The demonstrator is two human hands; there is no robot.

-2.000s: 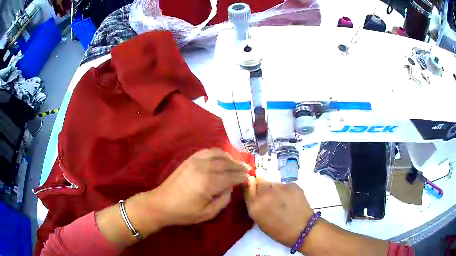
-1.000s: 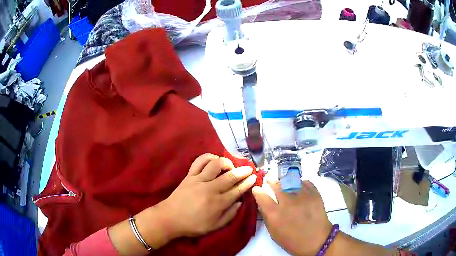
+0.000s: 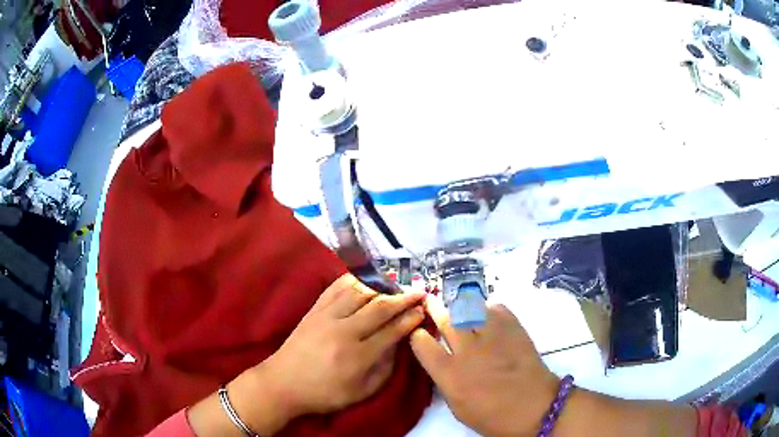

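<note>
The dark-red garment [image 3: 196, 282] lies in folds over the left and centre of the table, its zip edge at the lower left. My left hand [image 3: 342, 341] lies on the cloth, its fingertips pressing the red edge beside the needle area. My right hand [image 3: 478, 363] is against the same edge, its fingertips close to my left fingertips and partly behind the presser area. The white sewing machine [image 3: 512, 205] stands over the fingertips. The needle and the exact grip on the cloth are hidden by the fingers and machine parts.
A black phone [image 3: 642, 299] and a dark plastic packet [image 3: 568, 271] lie right of the needle area. A clear plastic bag [image 3: 201, 43] with red cloth is behind the garment. Blue bins [image 3: 64, 119] stand on the floor at the left.
The view has shifted and tilted, so the machine appears closer and further left. Both hands stay at the cloth edge by the needle; my fingertips have drawn closer together.
</note>
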